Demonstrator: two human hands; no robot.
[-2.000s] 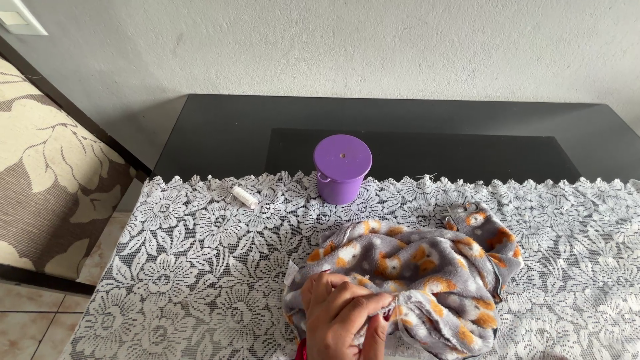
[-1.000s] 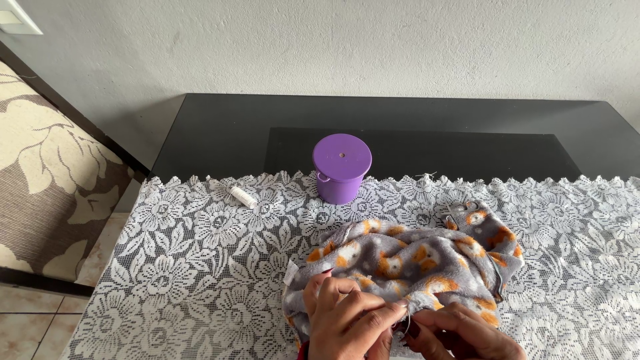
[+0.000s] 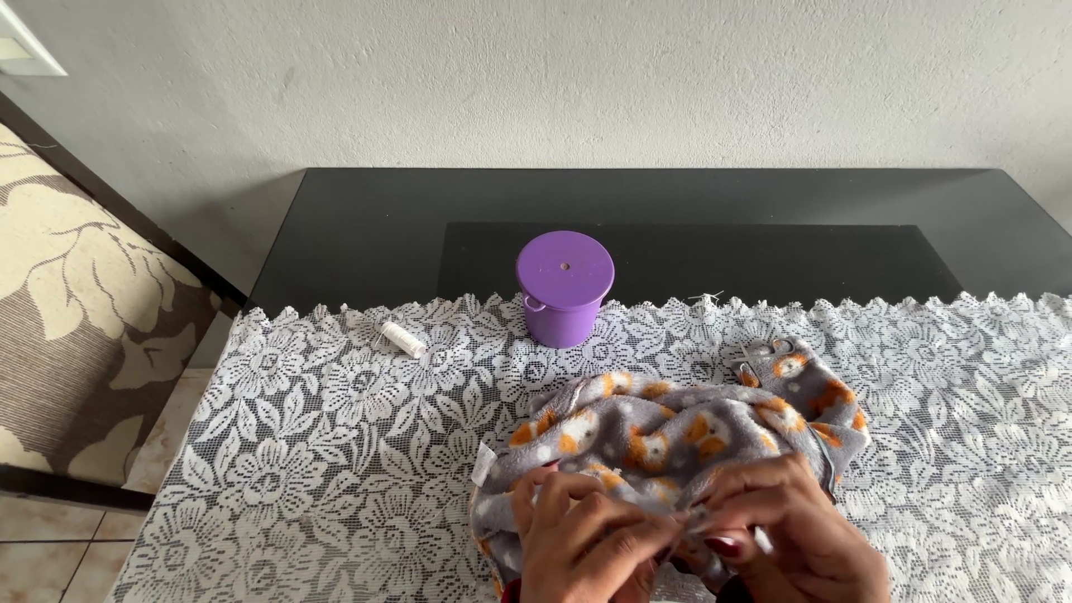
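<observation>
A grey fleece cloth with an orange and white animal pattern [image 3: 649, 444] lies bunched at the lower middle. My left hand [image 3: 586, 536] grips its near part, fingers bent. My right hand [image 3: 783, 523] is close beside it, thumb and forefinger pinched together at the cloth near the left fingertips; whether a needle or thread is between them cannot be told. Small scissors [image 3: 762, 352] rest on the cloth's far right corner. A spool of white thread [image 3: 404, 340] lies on its side at the left. Behind the cloth stands a purple lidded container [image 3: 565, 289].
A white lace tablecloth [image 3: 335, 469] covers the near part of a black table [image 3: 377, 201], which stands against a grey wall. At the left is a seat with leaf-patterned upholstery [image 3: 75, 310]. Loose thread bits [image 3: 708, 297] lie at the lace's far edge.
My right hand, out of sight two seconds ago, came in at the lower right and is now beside my left hand. The left hand stays at the cloth.
</observation>
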